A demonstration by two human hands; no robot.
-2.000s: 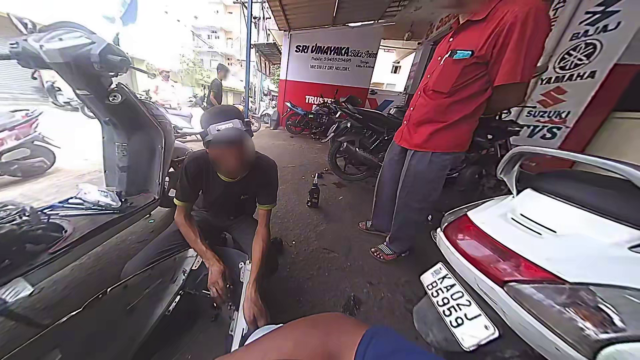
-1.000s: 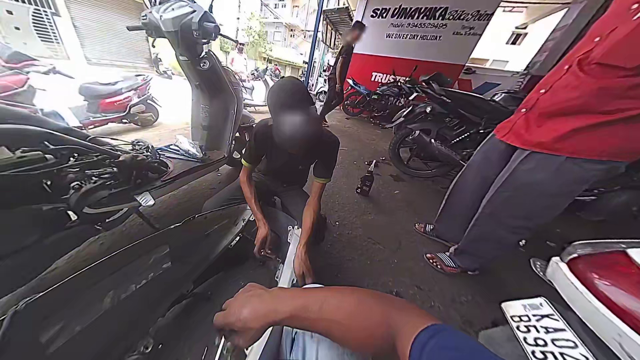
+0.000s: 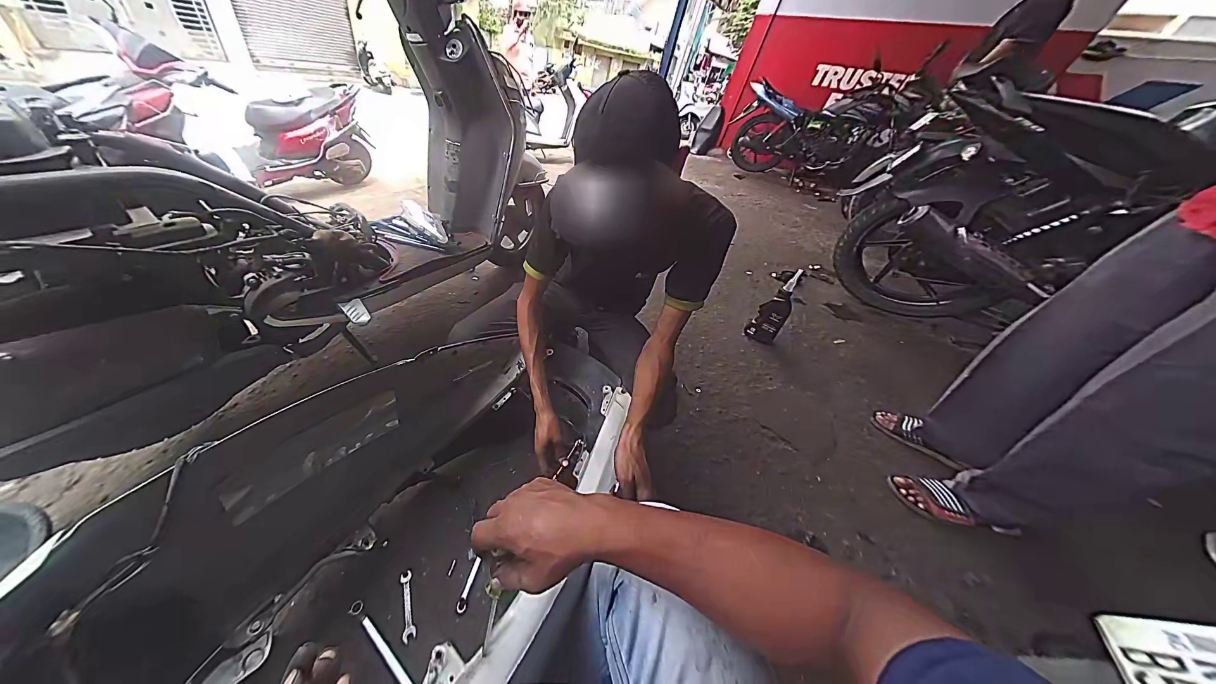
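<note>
My right hand (image 3: 541, 534) reaches in from the lower right, its fingers closed on the handle of a screwdriver (image 3: 492, 591) whose shaft points down beside a white body panel (image 3: 532, 617). The panel runs up from the bottom edge to a co-worker's hands (image 3: 631, 462), one on each side of its far end. Left of my hand, a combination wrench (image 3: 408, 606) and other spanners (image 3: 382, 646) lie on the dark ground. A large dark scooter panel (image 3: 237, 494) fills the lower left. My left hand cannot be made out.
A crouching co-worker (image 3: 632, 237) faces me. Behind stands a partly stripped scooter (image 3: 470, 142). A black bottle (image 3: 770, 315) is on the ground to the right, near a parked motorcycle (image 3: 902, 256). Another person's sandalled feet (image 3: 936, 496) stand at the right.
My right arm has come up into view over the white panel, and the hand now shows with a screwdriver. The view has swung right and down. The person walking behind is farther right.
</note>
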